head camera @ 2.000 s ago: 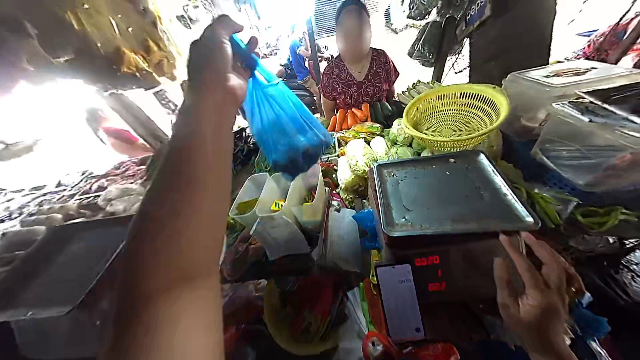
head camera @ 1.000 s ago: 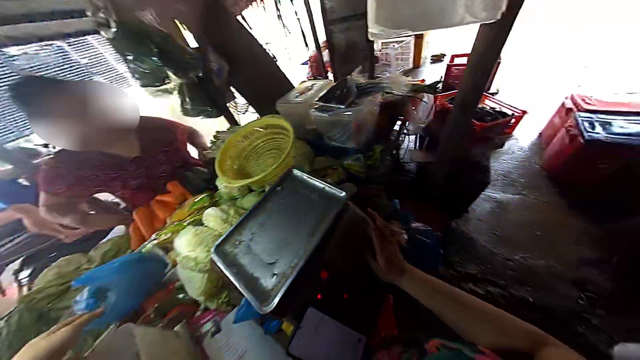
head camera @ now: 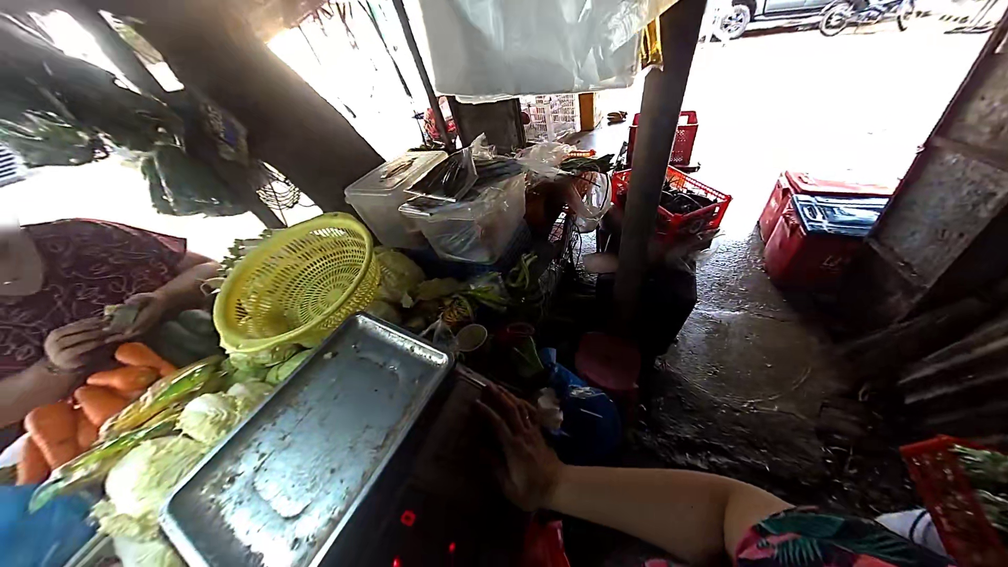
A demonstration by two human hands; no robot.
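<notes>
My right hand (head camera: 520,453) rests with spread fingers against the dark side of the digital scale (head camera: 441,504), right of its metal tray (head camera: 307,441); it holds nothing. The tray bears only smudges and wet specks. My left hand is outside the view. At the lower left edge lies part of a blue plastic bag (head camera: 43,524); whether a hand touches it is hidden. Cabbages (head camera: 150,476), corn in husks (head camera: 157,402) and carrots (head camera: 55,433) lie left of the tray. A yellow plastic basket (head camera: 295,283) stands behind it.
Across the produce, a person's hands (head camera: 79,342) hold a small item. Clear plastic boxes (head camera: 465,220) stand beyond the basket. A dark post (head camera: 650,157) rises near a red crate (head camera: 685,205). Red bins (head camera: 819,236) stand on the wet floor; another red crate (head camera: 953,496) is at lower right.
The view has swung far right. My left hand, raised with the blue bag two seconds ago, was low beside the bag one second ago and is now out of view.
</notes>
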